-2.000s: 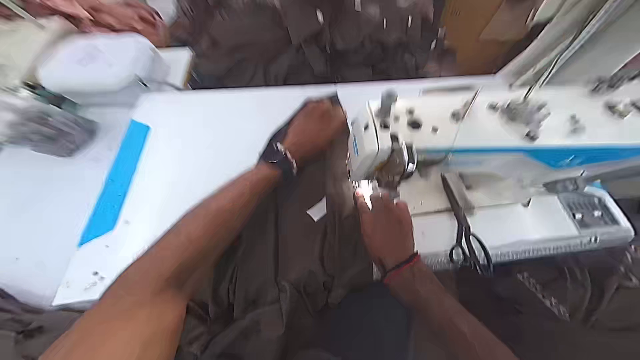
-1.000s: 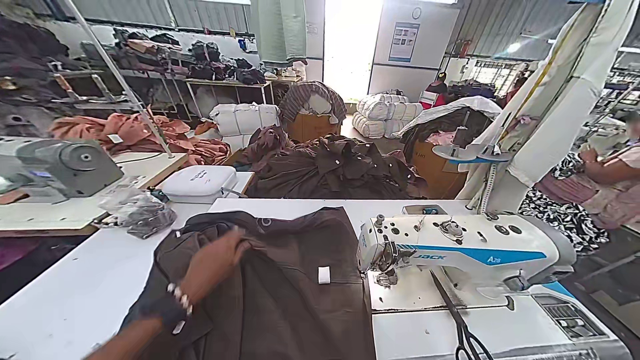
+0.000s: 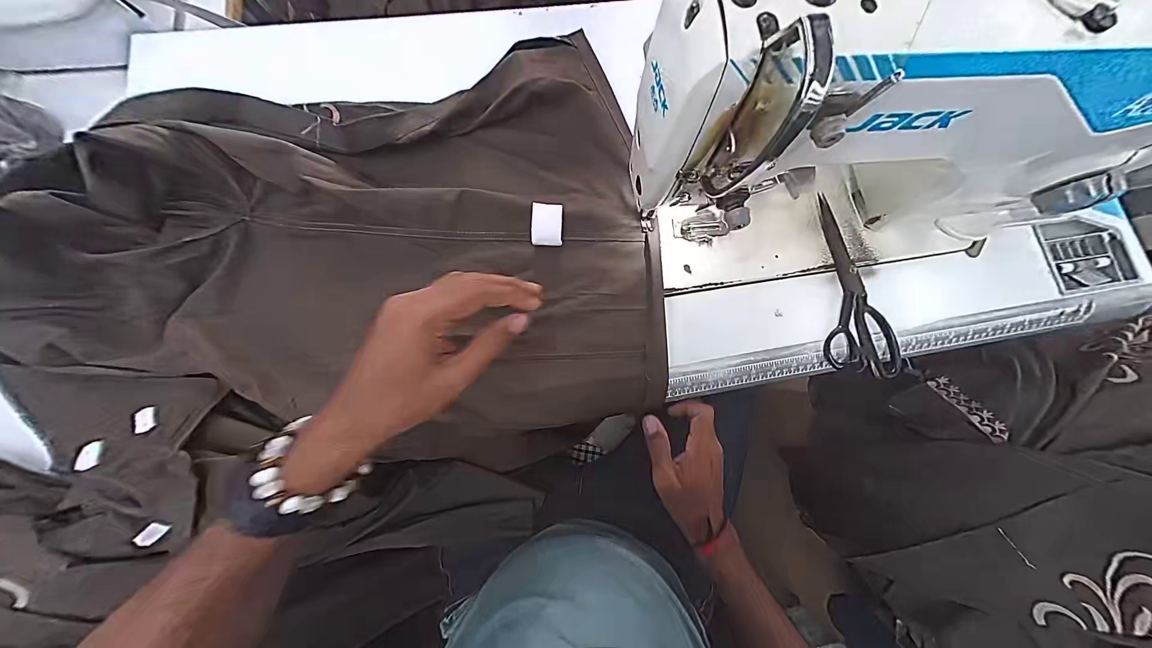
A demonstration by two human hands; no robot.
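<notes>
A dark brown fabric garment [image 3: 432, 297] lies spread over the white table, its hemmed right edge beside the needle area of a Jack sewing machine [image 3: 900, 99]. A small white tag [image 3: 547, 224] sits on its seam. Over the cloth is my left hand [image 3: 423, 351], thumb and forefinger apart, nothing between them. At the garment's lower right corner, near the table's front edge, my right hand [image 3: 688, 468] has its thumb and forefinger apart by the hem; whether it touches the cloth is unclear. Black-handled scissors [image 3: 859, 315] rest on the machine bed, blades pointing away.
A measuring scale [image 3: 990, 331] runs along the front edge of the machine bed. More dark cloth with pale embroidery [image 3: 990, 513] hangs at the lower right. Folds with several white tags [image 3: 144, 419] lie at the lower left. My knee [image 3: 576, 594] is below the table.
The view has swung down to the table since one second ago. My right hand, not seen then, is now at the garment's lower corner. My left hand is nearer the white tag.
</notes>
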